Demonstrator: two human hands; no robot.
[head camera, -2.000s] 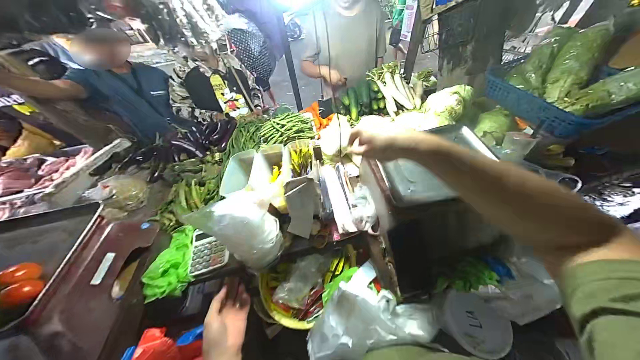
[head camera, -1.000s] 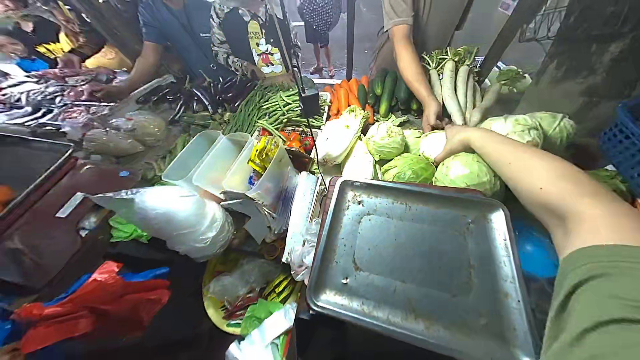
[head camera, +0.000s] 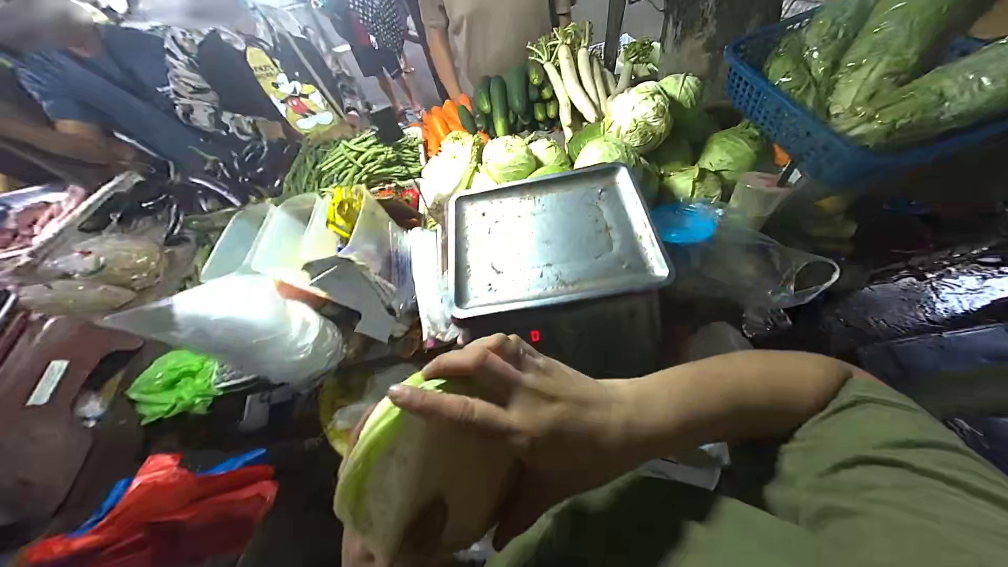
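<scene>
A pale green cabbage (head camera: 429, 465) is held low at the middle of the view, close to my body. My right hand (head camera: 504, 394) grips its top and right side, with the fingers bent over it. My left hand (head camera: 364, 543) shows only in part at its lower left, against the cabbage from below. Just beyond my hands stands a digital scale with a bare metal tray (head camera: 555, 240) and a small red display. More cabbages (head camera: 508, 157) are heaped behind the tray, beside white radishes (head camera: 579, 83), cucumbers (head camera: 508, 102) and carrots (head camera: 447, 122).
A blue plastic basket (head camera: 819, 134) of bagged greens stands at the right. Left of the scale are plastic containers (head camera: 287, 236), a white plastic bag (head camera: 252, 327) and a green bag (head camera: 177, 384). Red plastic bags (head camera: 173, 504) lie lower left. People stand across the stall.
My right hand has come back from the cabbage heap to near my body, with a cabbage in it. My left hand, out of view one second ago, now touches that cabbage.
</scene>
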